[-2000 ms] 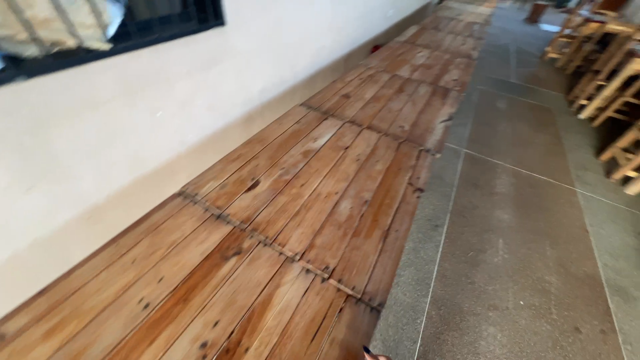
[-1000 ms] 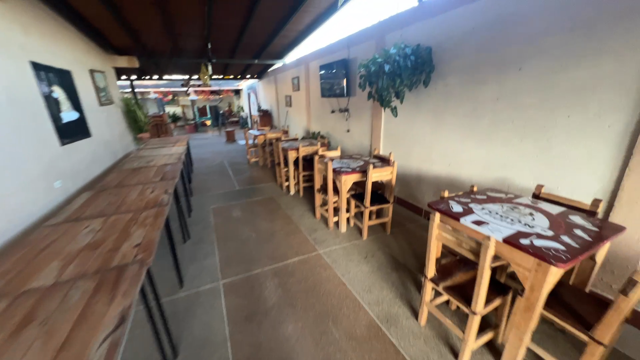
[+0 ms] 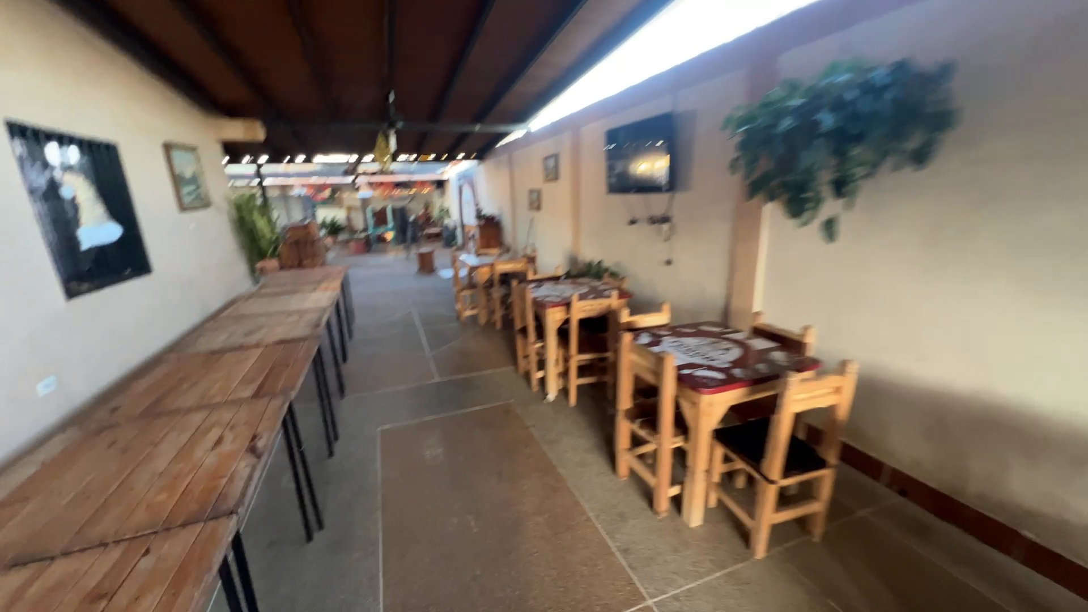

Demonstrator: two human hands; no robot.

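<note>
Neither my left hand nor my right hand shows in the head view now, so what they hold or touch is hidden. Closest on the left is a long row of wooden plank tables on thin black metal legs, set against the wall. On the right stands a wooden table with a dark red printed top, with light wooden chairs around it. The picture is somewhat blurred.
A tiled floor aisle runs between the table rows. More tables and chairs stand farther along the right wall, below a wall-mounted television and a hanging plant. A potted plant stands beyond the plank tables.
The view has swung up from the plank tabletops to the long room, then moved forward along the aisle. A dark fingertip-like bit at the earliest frame's bottom edge is out of view.
</note>
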